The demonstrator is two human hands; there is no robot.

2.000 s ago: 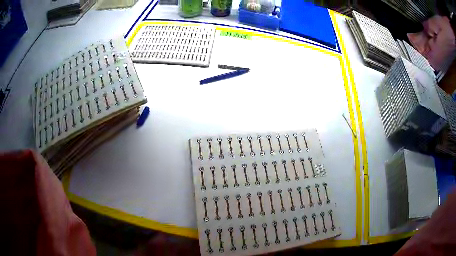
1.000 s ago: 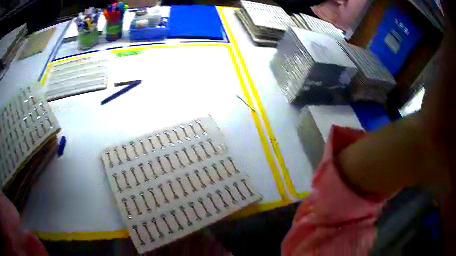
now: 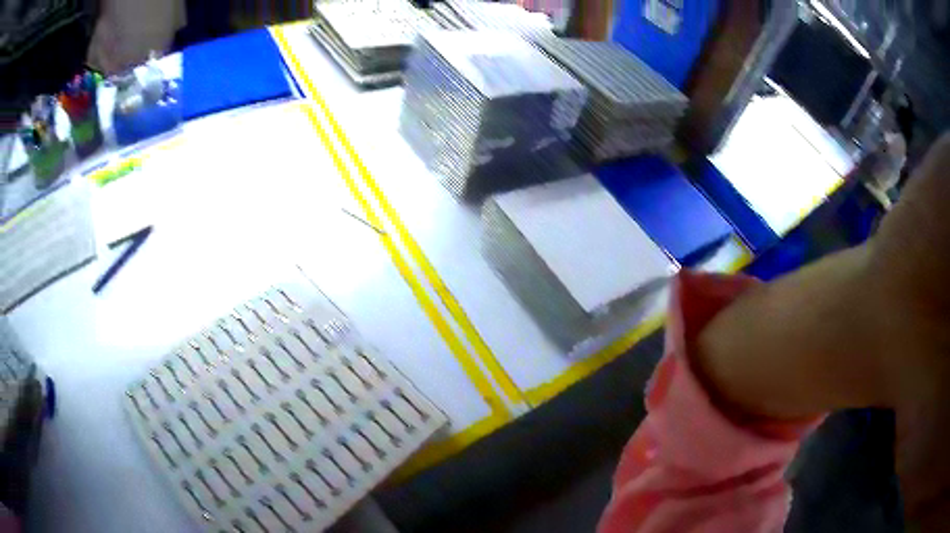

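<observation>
The loaded work board (image 3: 281, 416) lies tilted on the white tabletop at the lower left, covered in rows of small dark dumbbell-shaped metal parts. A cluster of pale specks is near its upper right edge. My right hand (image 3: 922, 260) is raised close to the camera at the right edge, dark, blurred and cut off; its fingers cannot be made out. Its bare wrist comes out of a pink sleeve, well right of the board. My left hand is not in view. The blue pen-like tool (image 3: 122, 262) lies beside a thin dark bar above the board.
A tall wrapped board stack (image 3: 490, 109) and a lower white-topped stack (image 3: 583, 245) stand right of the yellow tape, with a blue folder (image 3: 661, 203) alongside. A second loaded board (image 3: 47, 245) and pen cups (image 3: 80, 115) are at left. Part of another person shows at top left.
The view has swung right, so the boards and tools shift left in the picture. My right forearm has come into view, raised near the camera; the left sleeve has nearly left the picture.
</observation>
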